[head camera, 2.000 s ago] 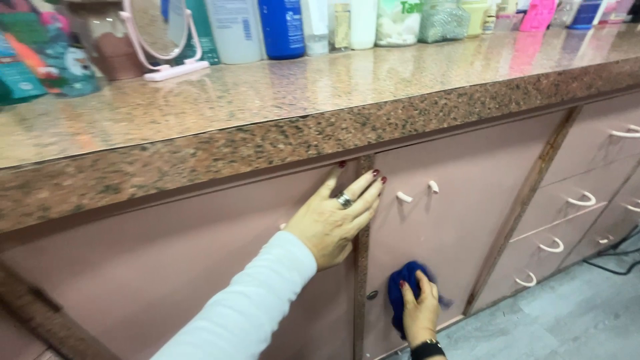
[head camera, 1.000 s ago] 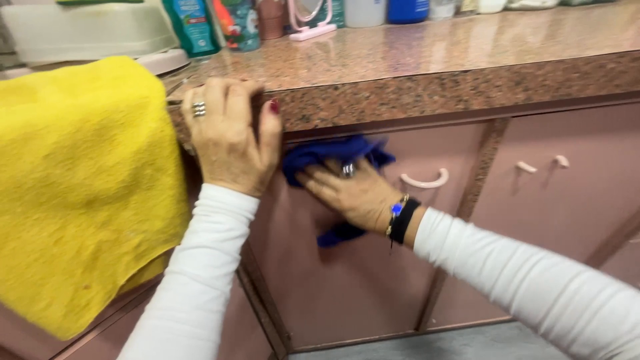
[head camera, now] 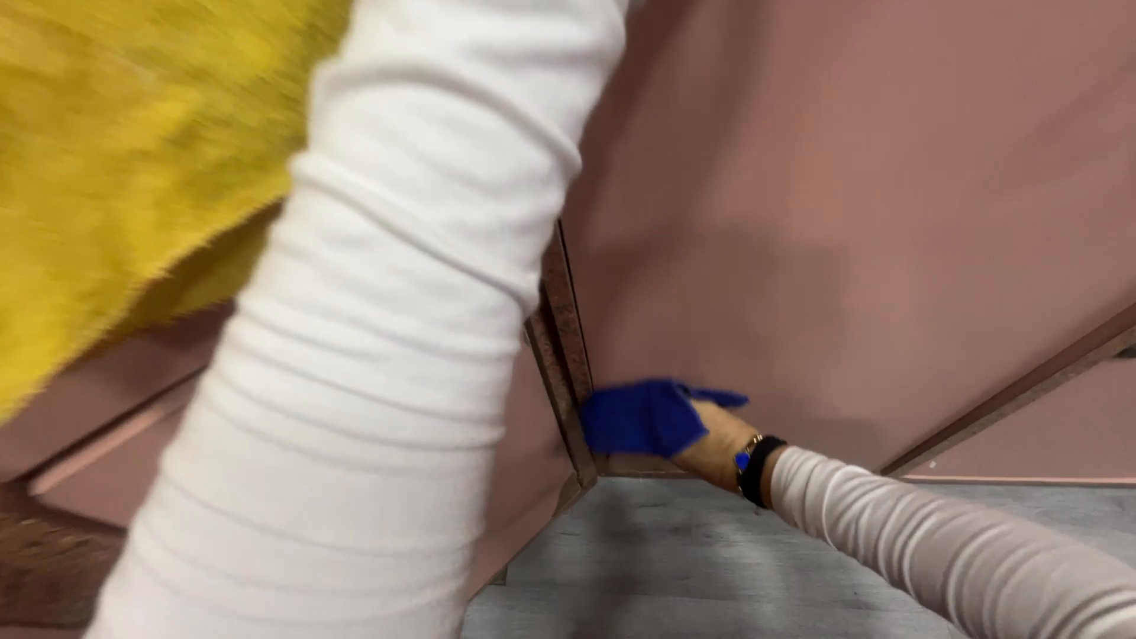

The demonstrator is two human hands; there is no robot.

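My right hand [head camera: 721, 440] holds a dark blue cloth [head camera: 643, 417] against the lower left corner of a pink cabinet door [head camera: 799, 222], beside the speckled brown upright frame [head camera: 565, 337]. The cloth covers most of its fingers, and a black band and a beaded bracelet circle the wrist. My left hand lies outside the view. Only its arm in a white sleeve [head camera: 382, 311] shows, crossing the picture from the bottom left to the top.
A yellow towel [head camera: 115, 169] hangs at the upper left, over pink cabinet fronts. Grey wood-look floor [head camera: 692, 568] lies below the cabinet. Another pink panel [head camera: 1047, 426] stands at the right, past a brown frame strip.
My right hand has moved the blue cloth from the upper part of the door down to its lower corner. My left hand, earlier on the counter edge, has left the view, which has tilted down.
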